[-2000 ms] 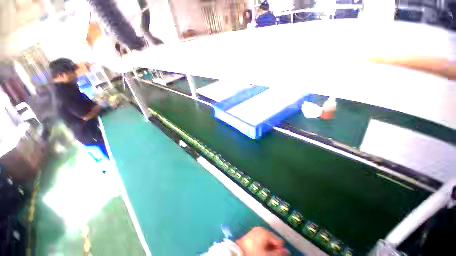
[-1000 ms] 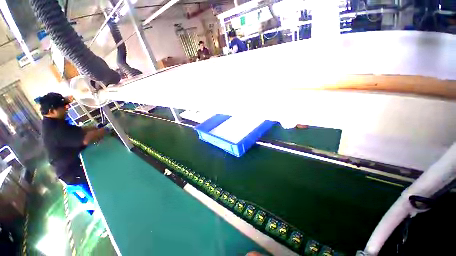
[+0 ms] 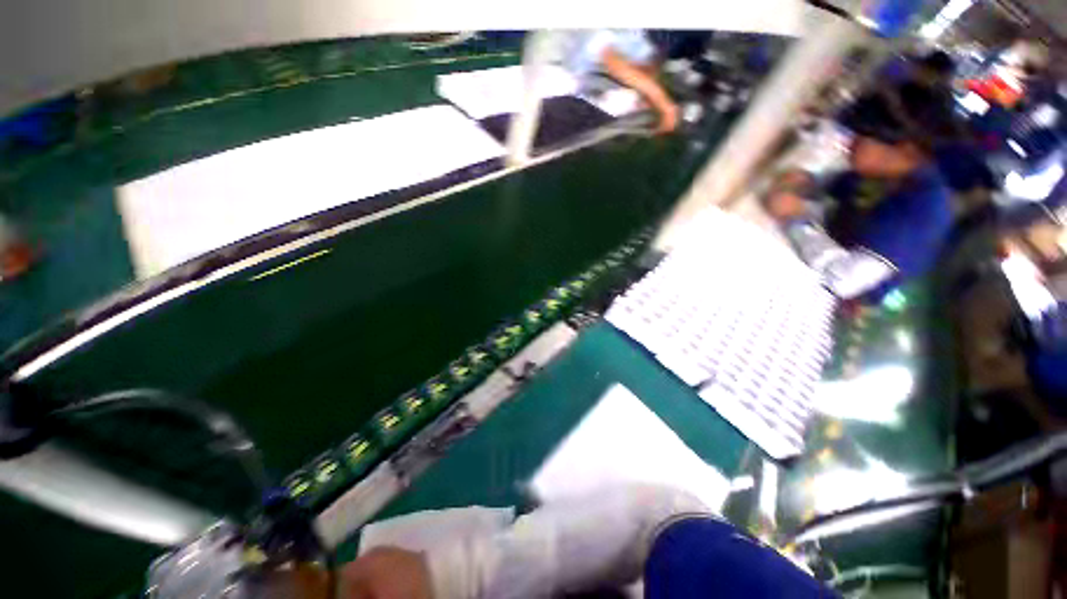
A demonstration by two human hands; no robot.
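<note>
My right hand (image 3: 386, 573) is at the bottom edge, blurred and partly cut off, with a white sleeve and a blue upper sleeve behind it. Its fingers close around the dark end of a silver ribbed tool (image 3: 193, 573) at the bottom left. The tool's tip is hidden. A close row of small green circuit boards (image 3: 415, 404) runs along the near edge of the dark green conveyor, just beyond the hand. My left hand is out of the picture.
White sheets (image 3: 632, 451) lie on the teal mat by my forearm. A ribbed white tray (image 3: 737, 310) is farther right. A person in blue (image 3: 913, 217) works at the right; another person's arm (image 3: 641, 88) reaches in across the conveyor. A pale post (image 3: 761, 129) and pale tube (image 3: 100, 497) stand near the line.
The view has swung right along the line. The blue bin and the worker in black have left the picture. My right hand with the silver tool has come into view.
</note>
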